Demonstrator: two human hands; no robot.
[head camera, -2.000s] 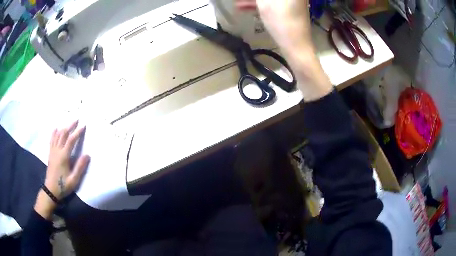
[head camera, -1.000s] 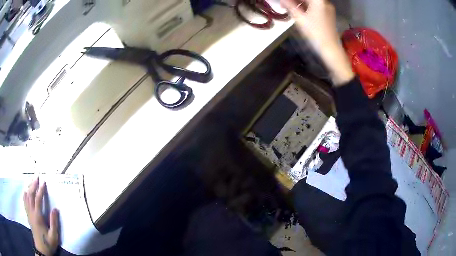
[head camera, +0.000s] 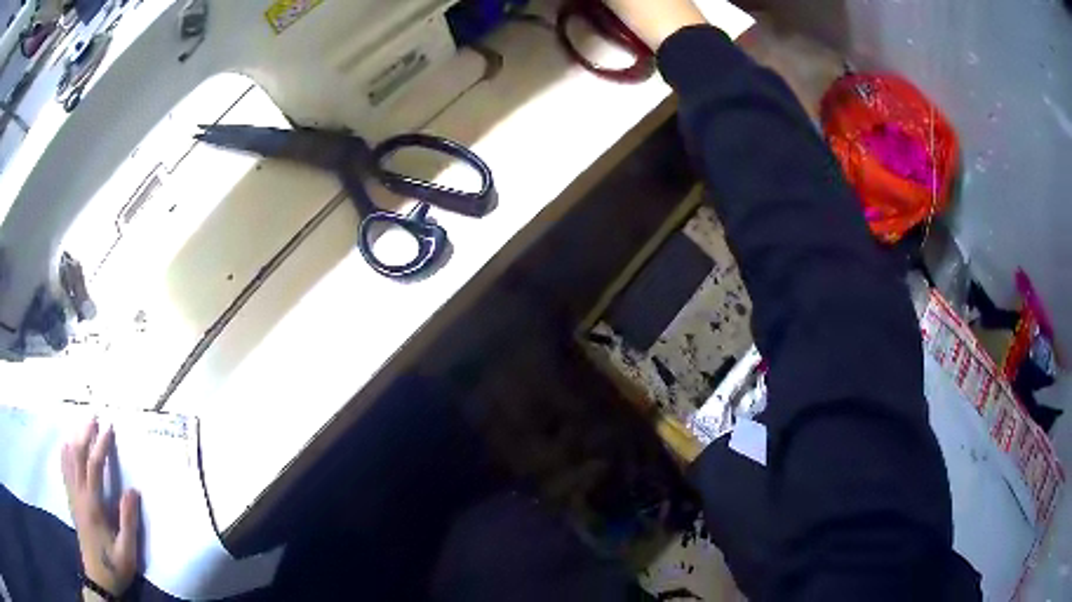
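Note:
My left hand lies flat with fingers apart on the pale side of a garment piece at the lower left, at the table's front edge. Dark cloth shows beside it. My right hand is at the top edge of the picture, mostly cut off, beside the dark red scissor handles; its fingers are out of view, so any grip is hidden. The black shears lie on the machine bed, blades pointing left.
The needle area is at the left edge. An open wooden drawer below the table holds a dark rectangular piece and scraps. An orange-red bag is at the right. Pale pieces and red-and-white printed material lie at the lower right.
The view has swung right since the first frame. My right hand has moved from above the machine bed, past the drawer side, to the red scissor handles. My left hand stays on the pale piece.

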